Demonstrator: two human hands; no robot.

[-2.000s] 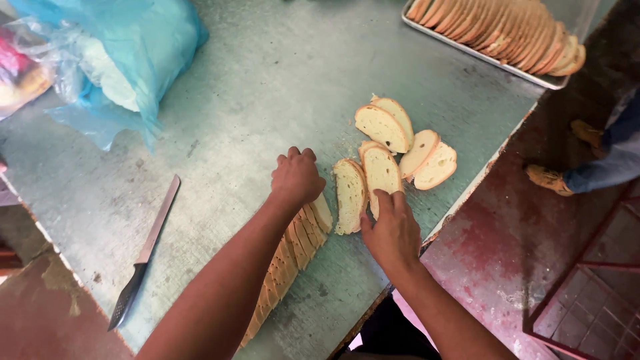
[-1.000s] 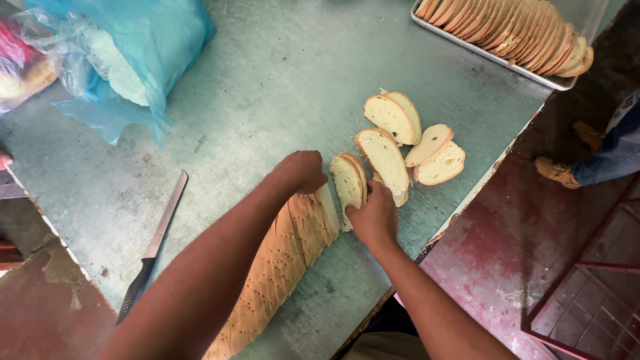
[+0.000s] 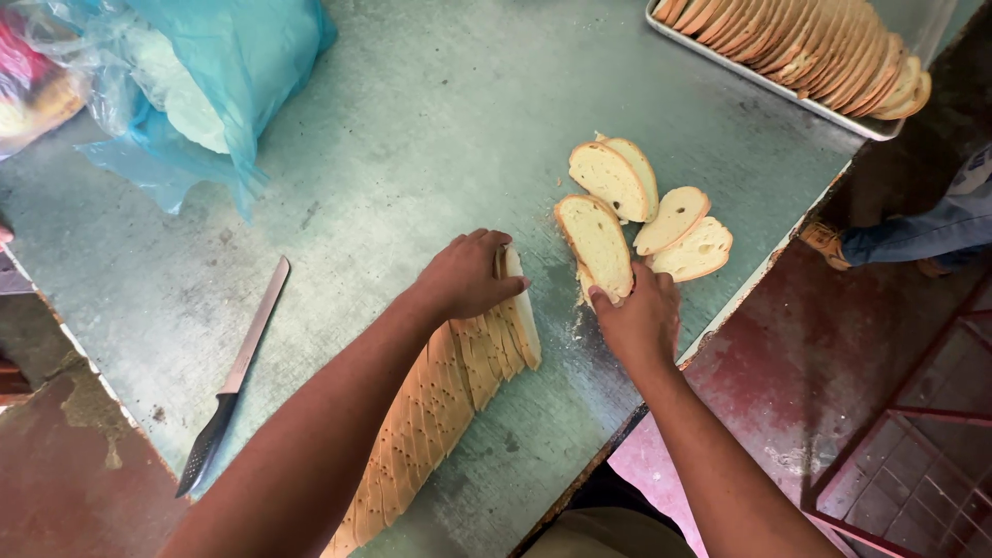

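My left hand (image 3: pixel 474 277) grips the upper end of a sliced loaf of bread (image 3: pixel 426 411), thumb over the cut face. The loaf runs diagonally down beneath my left forearm, which hides part of it. My right hand (image 3: pixel 639 314) holds the lower end of a bread slice (image 3: pixel 595 244) between thumb and fingers; whether more slices lie under it is partly hidden. Just above are two overlapping bread slices (image 3: pixel 612 180), and to the right two more bread slices (image 3: pixel 673 221), touching each other. A knife with a black handle (image 3: pixel 240 364) lies left of my left forearm.
A metal tray (image 3: pixel 763 81) of bread slices stands at the table's upper right corner. A blue plastic bag (image 3: pixel 232 70) and a clear bag (image 3: pixel 39 85) lie at upper left. Beyond the worn right table edge (image 3: pixel 744 298) are a person's leg and shoe (image 3: pixel 868 242) and a red metal frame (image 3: pixel 876 434).
My right hand has moved away from the loaf to the right, and the slices that stood beside the loaf end now lie with the slice at my right hand. My left hand stays at the loaf's upper end.
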